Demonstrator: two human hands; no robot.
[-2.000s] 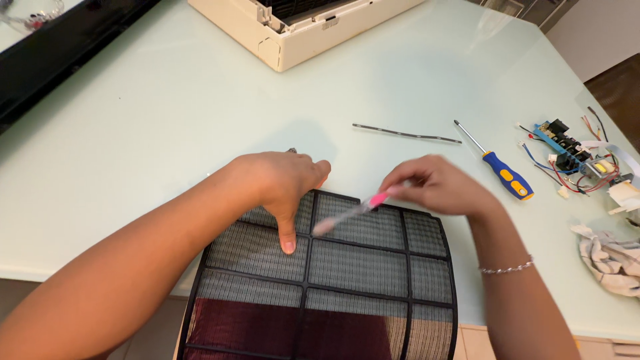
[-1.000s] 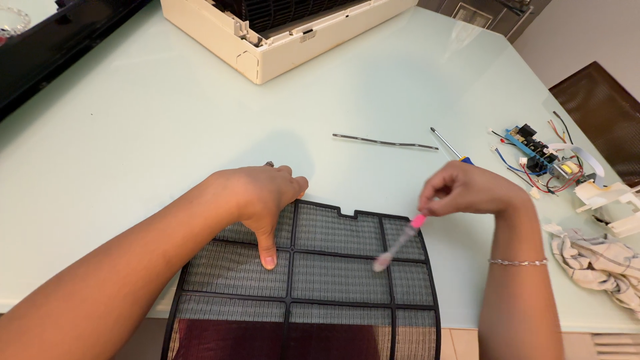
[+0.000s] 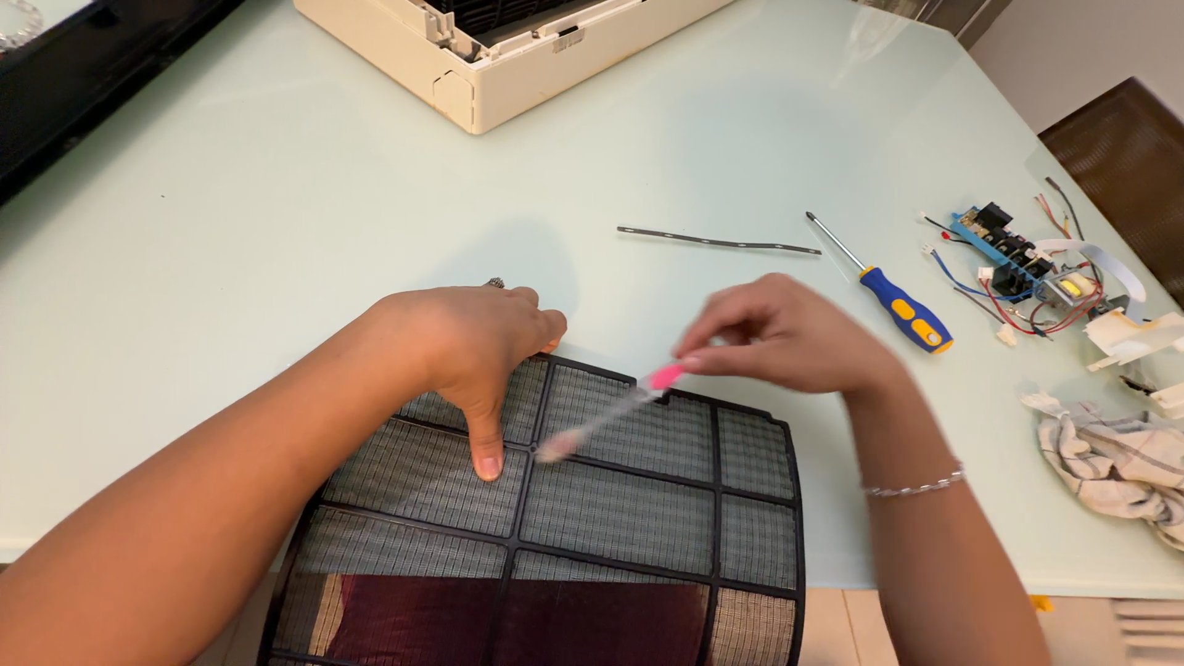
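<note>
A black-framed mesh air filter [image 3: 620, 504] lies partly on the glass table and extends past its near edge. My left hand [image 3: 472, 361] grips the filter's far edge, thumb on the mesh and fingers beyond the frame. Between the thumb and fingers of my right hand [image 3: 777, 338] is the pink end of a slim brush with a clear handle [image 3: 606, 416]. Its blurred, pale tip is over the mesh near a frame crossing, just right of my left thumb; whether it touches cannot be told.
A white plastic appliance housing [image 3: 481, 88] stands at the far side. A thin dark strip [image 3: 717, 240] and a blue-yellow Phillips screwdriver [image 3: 893, 296] lie beyond my right hand. Farther right are a wired circuit board [image 3: 1008, 254] and a crumpled cloth [image 3: 1110, 458]. A black panel [image 3: 83, 88] is at the upper left.
The brush tip has moved left across the mesh since one second ago, back near my left thumb. My left hand keeps its hold on the filter's edge.
</note>
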